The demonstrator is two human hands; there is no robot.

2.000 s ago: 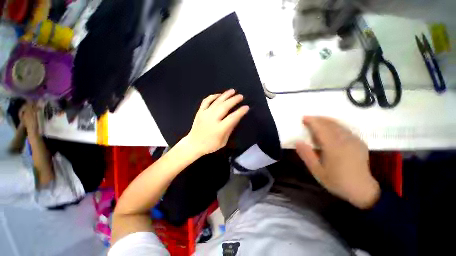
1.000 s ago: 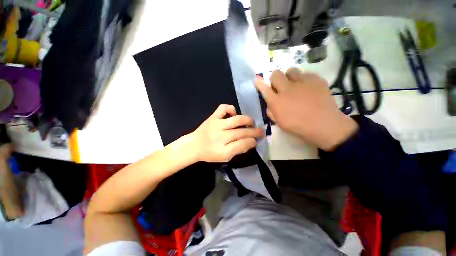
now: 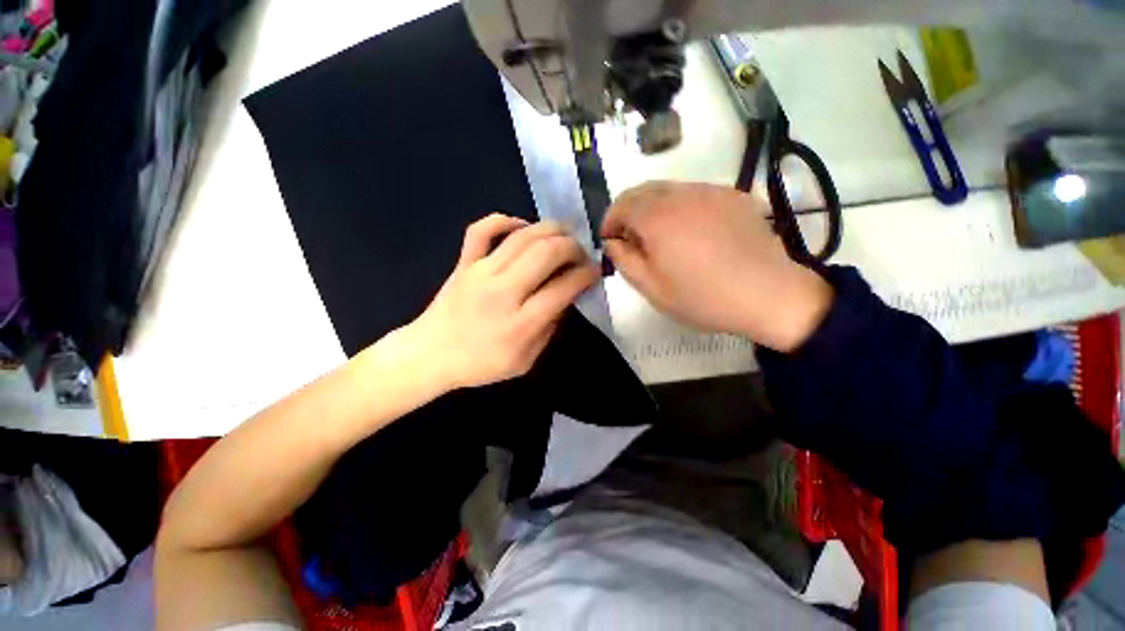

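The black garment panel [image 3: 395,160] lies on the white table and hangs over its front edge toward the lap. Pale pocketing [image 3: 549,160] lies along the panel's right side, with a narrow black welt strip [image 3: 593,191] on it under the sewing machine head [image 3: 543,49]. My left hand [image 3: 512,296] lies on the panel and pocketing, fingers bent at the strip's near end. My right hand [image 3: 703,253] pinches the near end of the black strip between thumb and finger; the fingertips partly hide it. The two hands' fingertips are close together.
Fabric shears [image 3: 802,210] lie right of the machine head, with dark blue thread snips [image 3: 934,154] and a yellow block [image 3: 950,64] beyond. A phone [image 3: 1071,191] is at right. A dark cloth stack [image 3: 93,160] is at left. Red baskets [image 3: 882,542] flank the lap.
Pocketing and a black strip have come onto the panel's right side, and the work now sits under the machine head. My right hand has moved from the table edge to the strip, beside my left.
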